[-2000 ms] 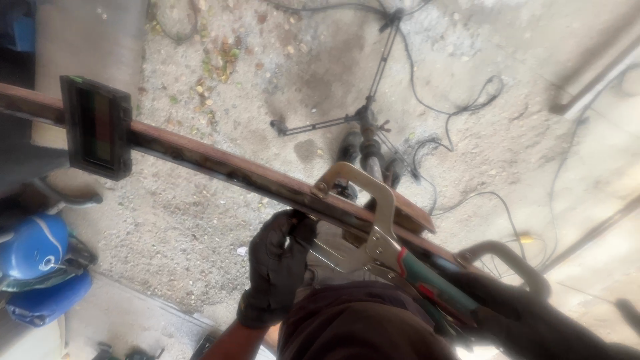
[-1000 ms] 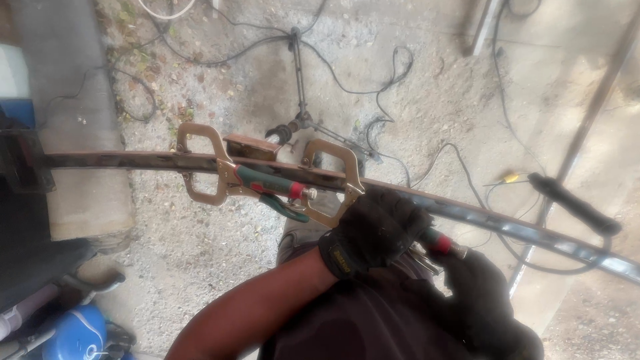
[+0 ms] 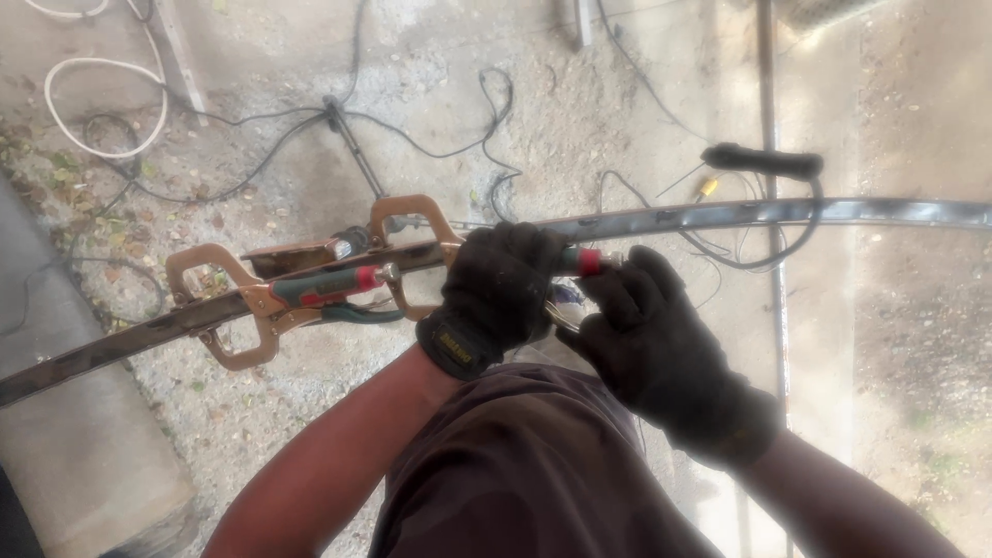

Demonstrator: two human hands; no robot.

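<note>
A long curved metal bar (image 3: 643, 222) crosses the view. Two locking C-clamps sit on it: the left clamp (image 3: 318, 288) has green and red grips, and the other clamp (image 3: 418, 205) is beside my hands. My left hand (image 3: 496, 291), in a black glove, is closed around the handle of that second clamp. My right hand (image 3: 659, 341), also gloved, has its fingers at the adjusting screw end of the same handle; whether they grip the screw is unclear. A short rusty metal piece (image 3: 291, 258) lies against the bar between the clamps.
A black welding electrode holder (image 3: 763, 161) with its cable hangs by the bar at the right. Dark cables (image 3: 434, 151) and a white hose or cable (image 3: 48, 93) run over the rough ground. A concrete slab (image 3: 85, 465) lies at lower left.
My left hand has gone from beside the bar to the second clamp's handle, and my right hand has come to its screw end. The view has shifted and turned.
</note>
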